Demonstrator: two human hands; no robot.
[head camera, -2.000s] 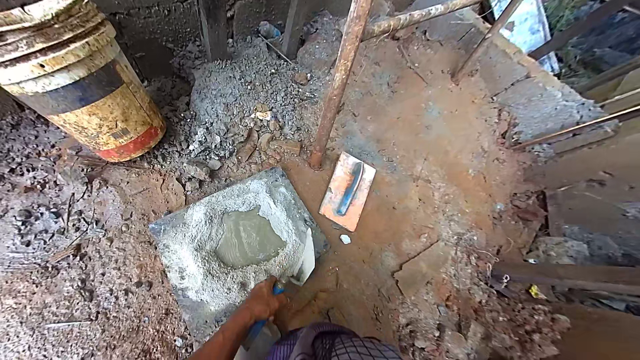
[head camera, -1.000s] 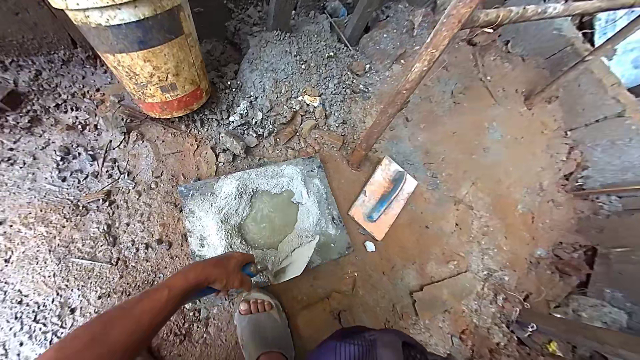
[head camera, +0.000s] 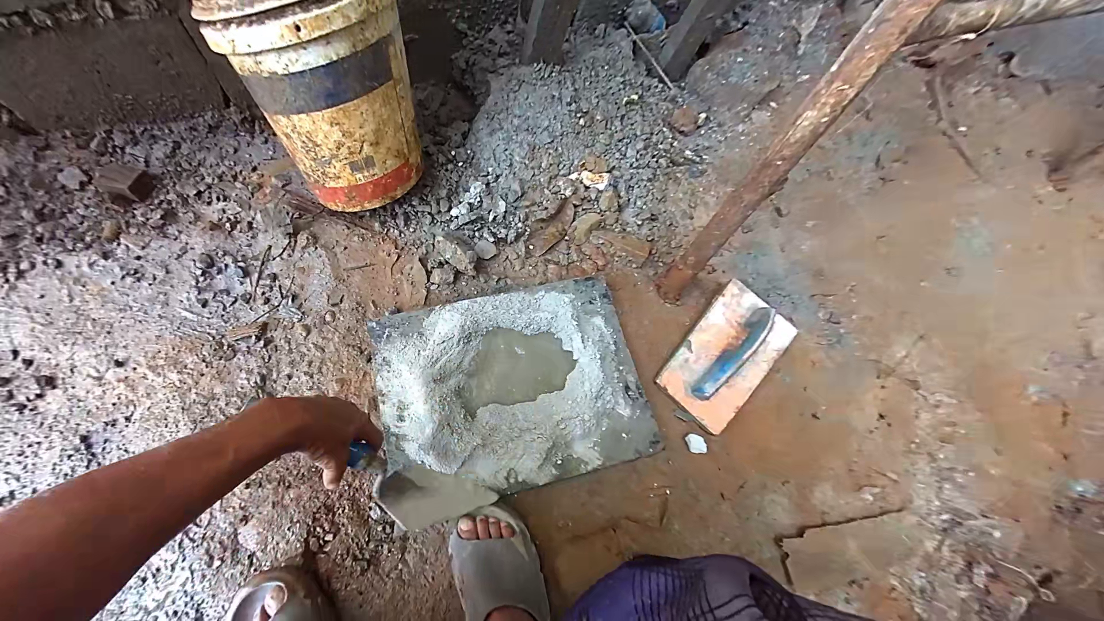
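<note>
My left hand (head camera: 332, 435) is closed on the blue handle of a trowel (head camera: 435, 498). The trowel's flat metal blade lies low over the near left edge of a grey square board (head camera: 634, 431), just above my sandalled foot. On the board a ring of pale dry cement or mortar powder (head camera: 423, 379) surrounds a pool of grey water (head camera: 522, 366). To the right of the board, a plastering float (head camera: 729, 355) with a blue handle rests on the ground, handle up. My right hand is out of view.
A stained plastic bucket (head camera: 345, 129) stands beyond the board at the left. Behind is a heap of grey sand or gravel (head camera: 561, 129). A rusty metal pole (head camera: 793, 147) slants down to the ground near the float. My sandals (head camera: 498, 565) are at the near edge.
The trowel has moved left along the board's near side, from the near right part to the near left edge, with my left hand on it. The view has shifted too.
</note>
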